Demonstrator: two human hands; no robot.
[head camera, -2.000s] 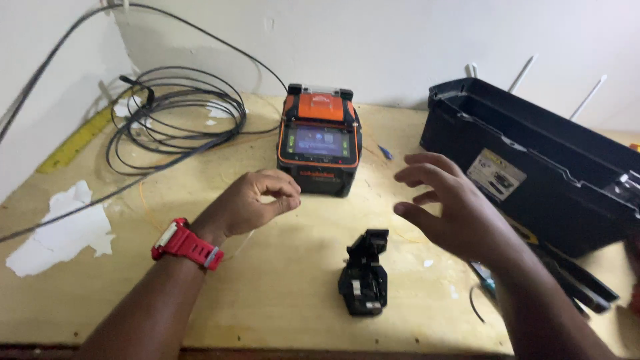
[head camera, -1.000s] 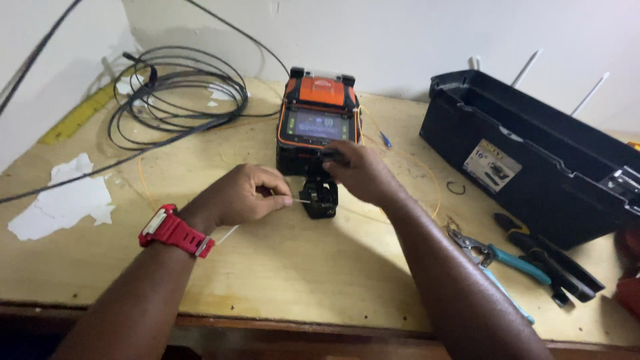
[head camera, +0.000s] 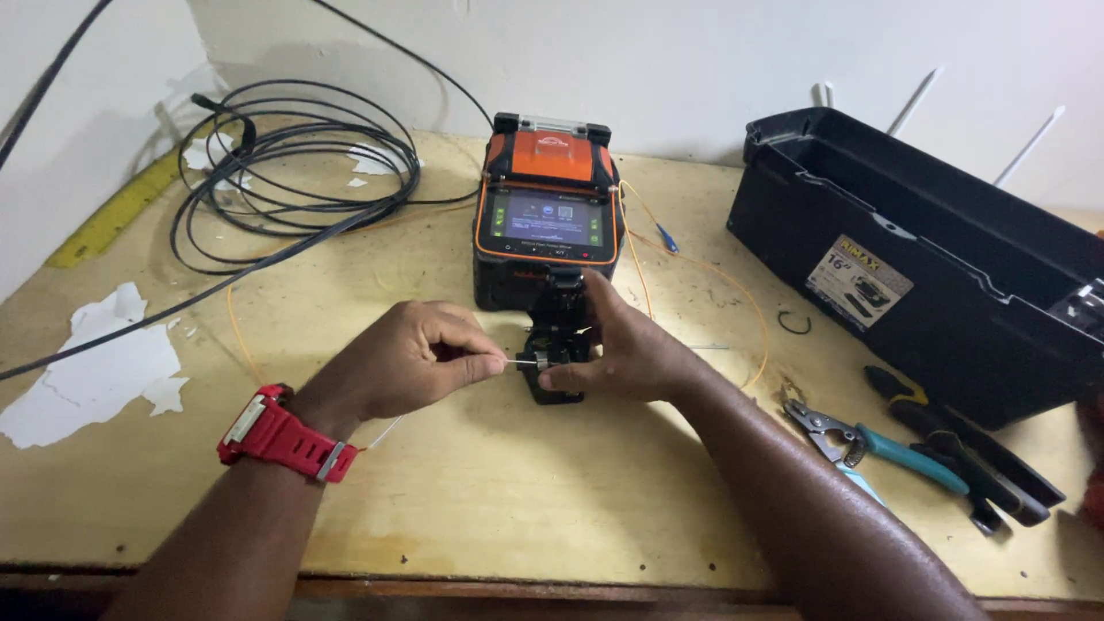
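Note:
A black fiber cleaver (head camera: 559, 338) stands with its lid raised in front of an orange and black fusion splicer (head camera: 548, 216) whose screen is lit. My left hand (head camera: 423, 358), wearing a red watch, pinches a thin white fiber (head camera: 519, 362) between thumb and index finger, and the fiber's end lies at the cleaver. My right hand (head camera: 625, 349) grips the cleaver from its right side, thumb at the lower front and fingers behind the lid. The right fingertips are partly hidden.
Coiled black cable (head camera: 293, 181) and a yellow ruler (head camera: 116, 211) lie at the left. A black toolbox (head camera: 914, 259), teal-handled fiber strippers (head camera: 897, 453) and a black-handled tool (head camera: 975, 457) are on the right. A blue connector (head camera: 667, 239) on orange fiber lies beside the splicer.
Two seconds ago both hands were apart above the table, with the cleaver nearer the front edge. Now the cleaver stands close to the splicer, with my right hand on it and my left beside it.

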